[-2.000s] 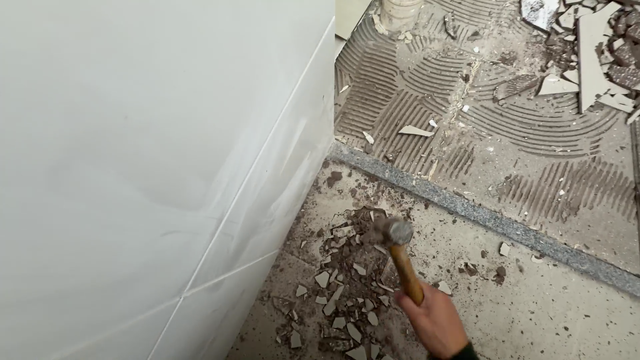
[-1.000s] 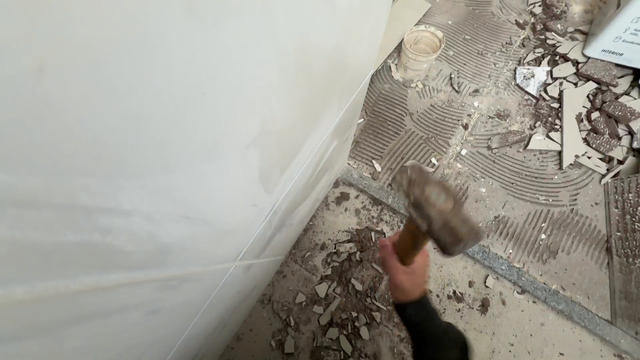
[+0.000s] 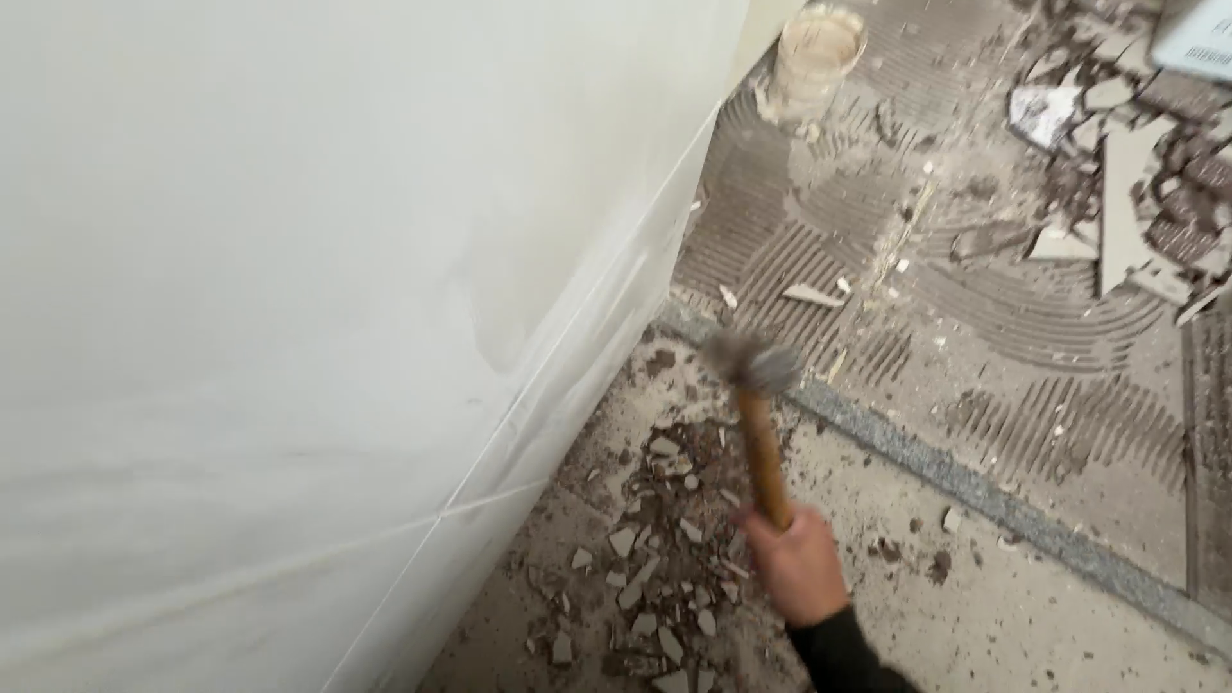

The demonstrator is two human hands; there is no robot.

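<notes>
My right hand (image 3: 797,568), in a dark sleeve, grips the wooden handle of a club hammer (image 3: 765,452). The hammer's metal head is blurred and is seen over the grey stone threshold strip (image 3: 905,448), near the corner of the white tiled wall (image 3: 337,289). Whether the head touches anything I cannot tell. Below and left of the hammer, broken tile pieces (image 3: 640,582) lie in brown rubble on the floor. My left hand is out of view.
Past the strip, the floor bears ridged adhesive (image 3: 1020,318). A dirty plastic bucket (image 3: 818,67) stands by the wall's far edge. A heap of broken tiles (image 3: 1121,207) lies at the right, beside a white box-like object (image 3: 1198,43) bearing writing.
The hammer came up toward the camera between the two earlier frames. It now appears smaller and lower, still in my right hand, with its head nearer the wall's corner.
</notes>
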